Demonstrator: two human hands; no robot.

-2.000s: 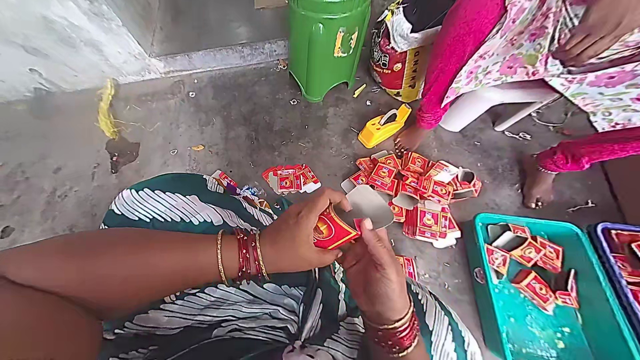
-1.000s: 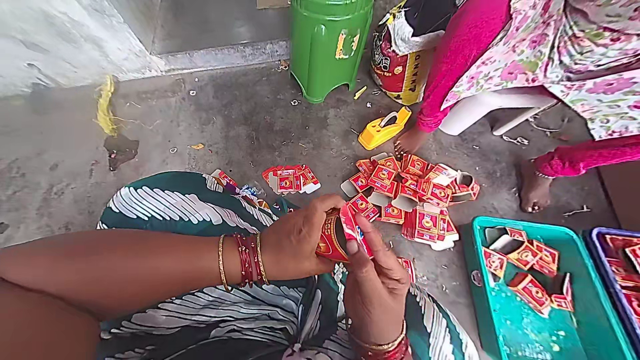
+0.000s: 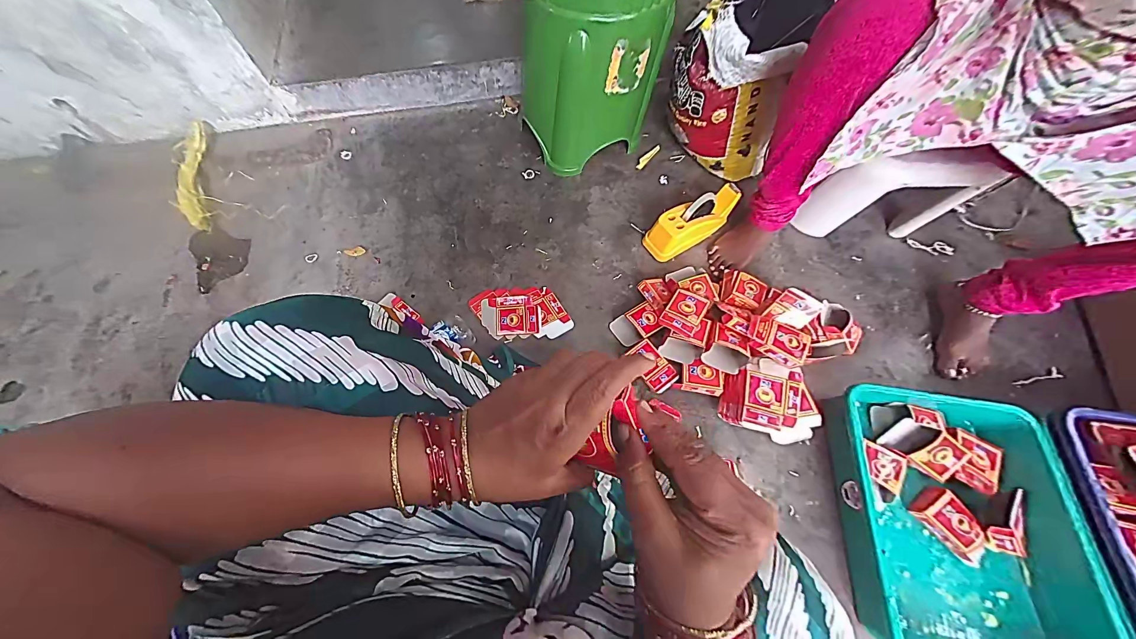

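Note:
Both hands meet over the patterned cloth on my lap. My left hand (image 3: 541,426) grips a small red printed cardboard box (image 3: 603,439) from the left side. Fingers and thumb of my right hand (image 3: 697,515) press at its upper right end, where red flaps show. The fingers hide much of the box. Beyond the hands, a loose heap of similar red boxes (image 3: 688,309) lies on the floor, with a stack of flat red cartons (image 3: 770,399) at its near edge. Another small stack of red cartons (image 3: 522,312) lies to the left of the heap.
A teal plastic tray (image 3: 1047,444) holding several red boxes stands at right, beside a dark blue tray (image 3: 1100,417). A yellow tape dispenser (image 3: 690,224) lies near a seated person's foot (image 3: 741,244). Behind are a green plastic stool (image 3: 595,84) and a printed sack (image 3: 723,115).
Two seconds ago the box's pale open flaps stood up between my hands; now red flaps are folded in under my right fingers. A box in the teal tray has shifted.

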